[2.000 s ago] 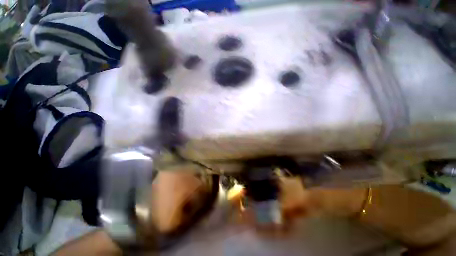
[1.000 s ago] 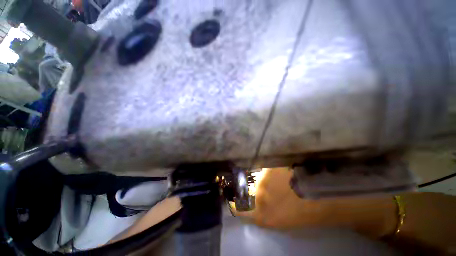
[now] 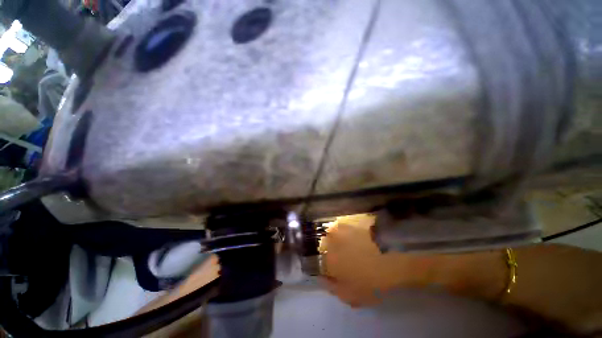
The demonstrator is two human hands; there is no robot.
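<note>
The white, dirty machine head (image 3: 277, 119) fills most of the head view, very close. A dark thread (image 3: 340, 119) runs down its front. The dark thread tension part with its grey cap (image 3: 241, 270) hangs low on the front. My right hand (image 3: 363, 264) is under the head, right of that part, with its fingertips hidden. Only a strip of my left hand or forearm (image 3: 181, 290) shows at lower left, its fingers hidden behind the tension part. Pale and black cloth (image 3: 115, 284) lies beyond it. The needle area is hidden.
An upright grey post (image 3: 66, 39) stands at the head's upper left. A curved dark guard (image 3: 152, 320) crosses the lower left. A grey block (image 3: 455, 228) sits under the head's lower right edge. Blurred workshop items show at the far upper left.
Since two seconds ago the view has come much closer to the machine head. Since one second ago the head and tension part have shifted slightly left and my right hand shows slightly further left.
</note>
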